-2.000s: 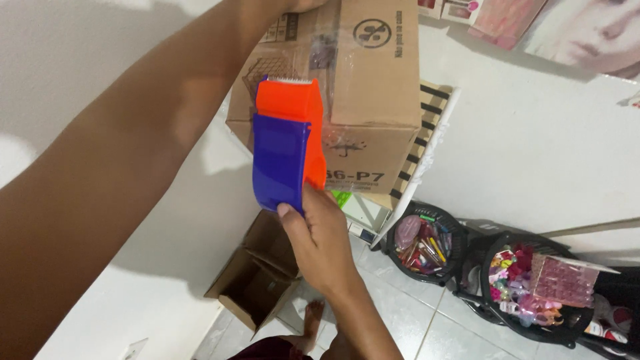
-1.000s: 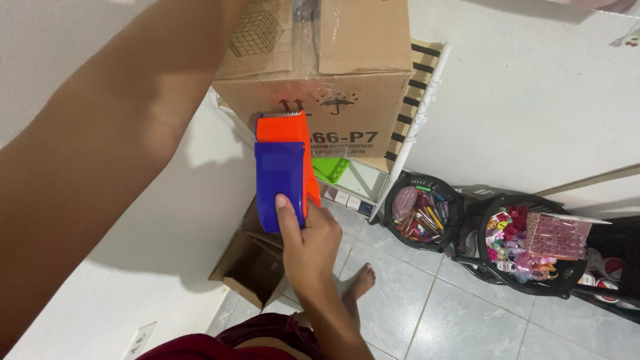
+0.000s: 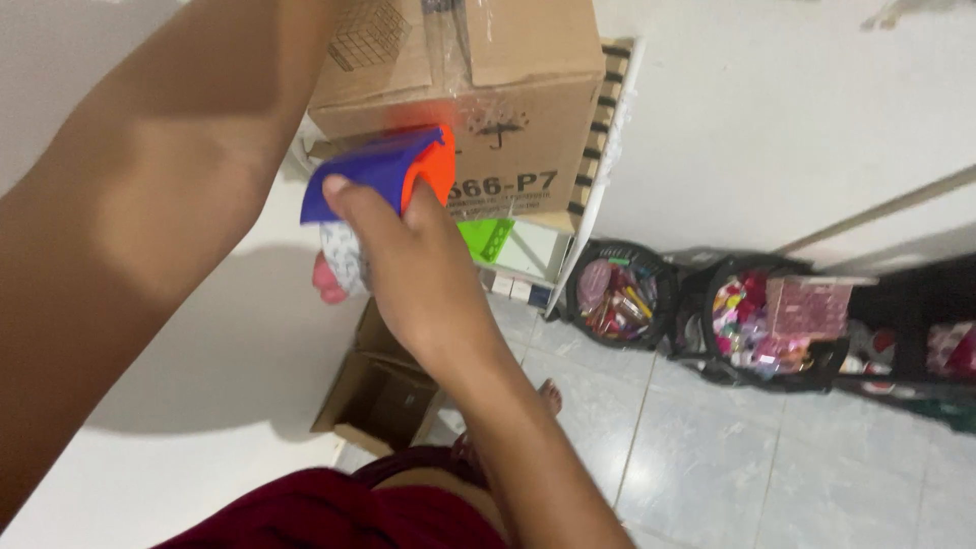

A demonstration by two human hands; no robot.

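Note:
My right hand [image 3: 396,244] grips a blue and orange plastic tape dispenser [image 3: 374,168], held tilted against the near side of a cardboard box [image 3: 526,145]. Clear tape [image 3: 450,53] runs along the seam between the box's top flaps. Below the dispenser shows something with a grey-and-white pattern and a pink end [image 3: 332,286]; what it belongs to is not plain. My left forearm reaches up across the left of the view over the box, and the left hand itself is out of sight beyond the top edge.
The box rests on a slatted rack [image 3: 606,137]. Under it sits a green plastic tray [image 3: 486,238]. Black baskets of small colourful goods [image 3: 621,297] line the wall at right. An open cardboard box [image 3: 381,396] stands on the floor, near my bare foot [image 3: 550,396].
The dispenser, upright with its toothed edge up a second ago, is now tipped over to the side in my right hand. My left hand, partly seen at the top two seconds ago, has left the view.

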